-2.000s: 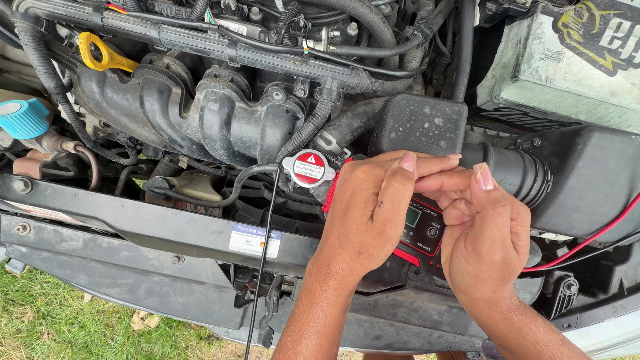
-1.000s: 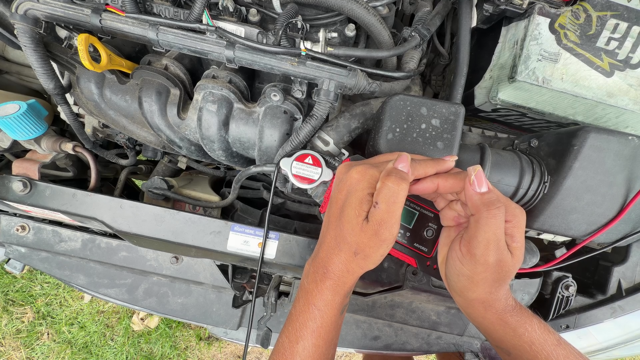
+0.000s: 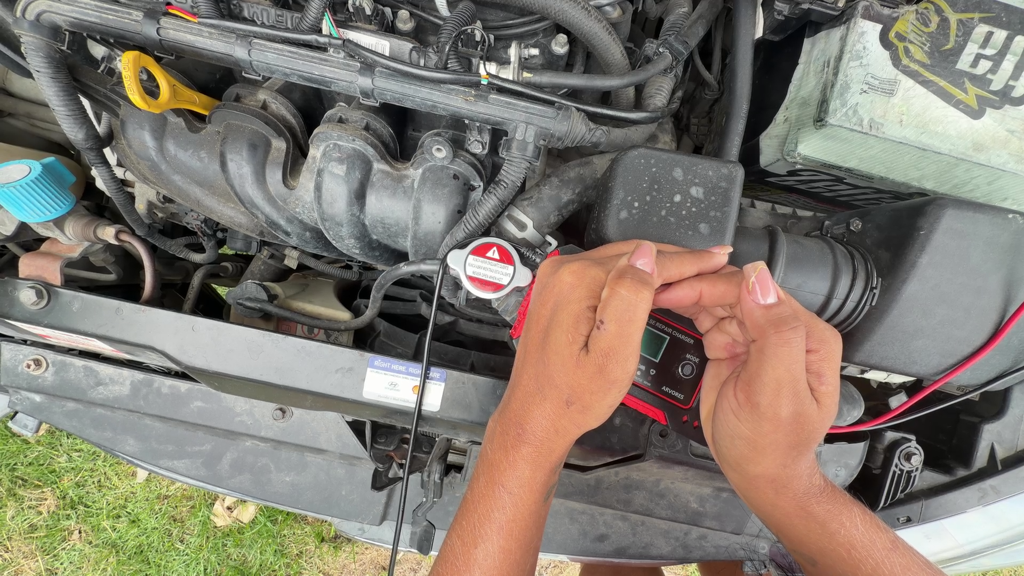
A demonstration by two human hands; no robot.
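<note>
My left hand and my right hand meet at the fingertips above a red and black battery charger. The charger rests on the car's front crossmember, its small screen and mode button showing between my hands. My left hand's fingers are curled with the thumb laid along them; whether they hold anything small cannot be told. The right hand's fingers are bent inward, thumb up, and their grip is likewise unclear. Left of my left hand is the radiator cap, with a thin black cable running down beside it.
A car battery stands at the upper right, above the black air filter housing. Red and black wires run off to the right. The intake manifold, yellow dipstick handle and blue cap lie to the left.
</note>
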